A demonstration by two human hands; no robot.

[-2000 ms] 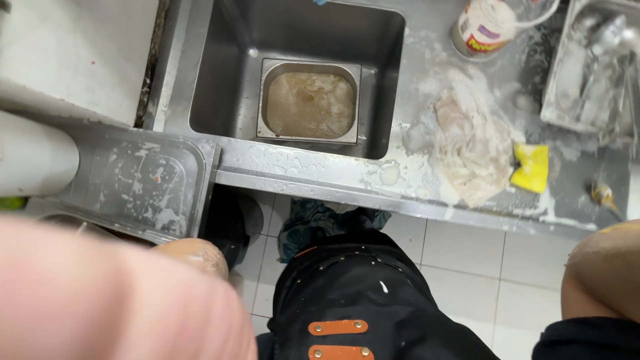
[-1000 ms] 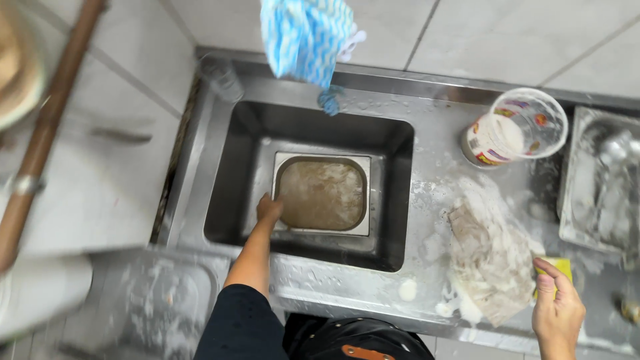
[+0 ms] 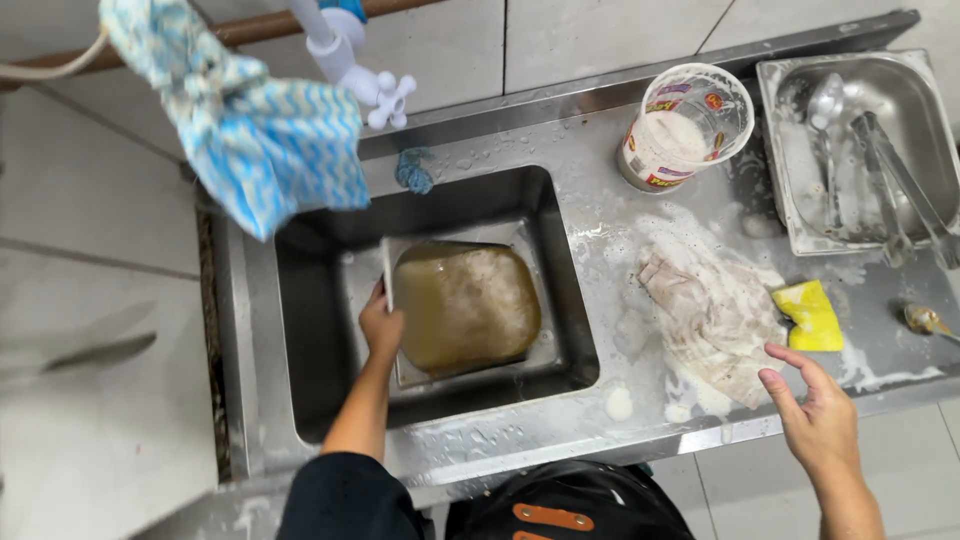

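Note:
My left hand [image 3: 381, 322] grips the left rim of a steel food pan [image 3: 480, 307] in the sink basin; murky brownish water fills the pan, whose left side looks raised. My right hand [image 3: 814, 409] is held open over the counter's front edge, thumb and forefinger apart, with nothing in it. Just beyond its fingers lies a soapy, wrinkled pale cloth [image 3: 712, 322], its right edge against a yellow sponge [image 3: 814, 315]. A clear plastic tub [image 3: 684, 127] with printed sides holds cloudy liquid behind the cloth.
A second steel pan [image 3: 784, 180] with a spoon and tongs stands at the back right. Another spoon [image 3: 921, 319] lies near the right edge. A blue-and-white cloth [image 3: 262, 142] hangs beside a white tap [image 3: 390, 97]. A blue scrubber [image 3: 414, 171] sits behind the sink basin [image 3: 315, 315].
One second ago my right hand was at the yellow sponge; now it is apart from it, nearer the front edge. The pan's left side has come up in my left hand. The view has shifted.

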